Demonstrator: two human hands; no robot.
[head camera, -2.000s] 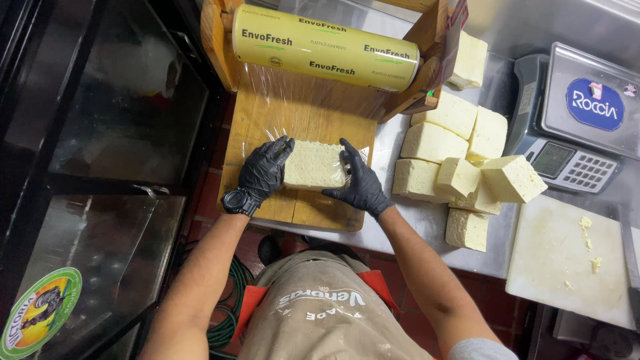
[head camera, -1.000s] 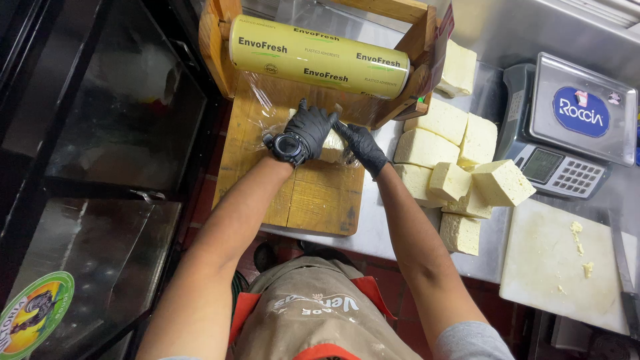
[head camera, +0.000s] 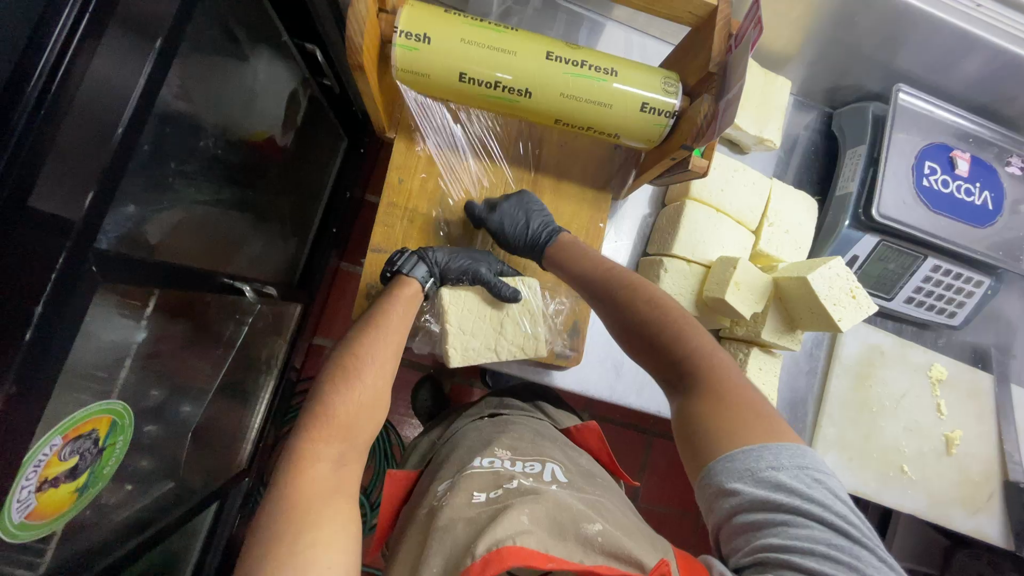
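A block of pale cheese (head camera: 492, 326) lies in clear film at the near edge of the wooden board (head camera: 560, 172). My left hand (head camera: 468, 270), in a black glove, rests along the block's far edge with its fingers on it. Above and to the right of it is my right hand (head camera: 516, 224), gloved too, with its fingers curled by the film. Stretched plastic film (head camera: 460, 148) runs from the yellow roll of cling film (head camera: 536, 76) down towards both hands. Whether my right fingers pinch the film is not clear.
Several cheese blocks (head camera: 700, 232) are stacked right of the board on the metal counter (head camera: 620, 352). Beyond them stand a digital scale (head camera: 920, 272) and a white cutting board (head camera: 888, 432) with crumbs. A long knife (head camera: 1006, 416) lies at its right edge. A dark glass-door cabinet (head camera: 200, 240) is at left.
Two seconds ago both hands held the block's sides higher on the board. The block is now nearer me with film around it, and my right hand has moved off towards the roll.
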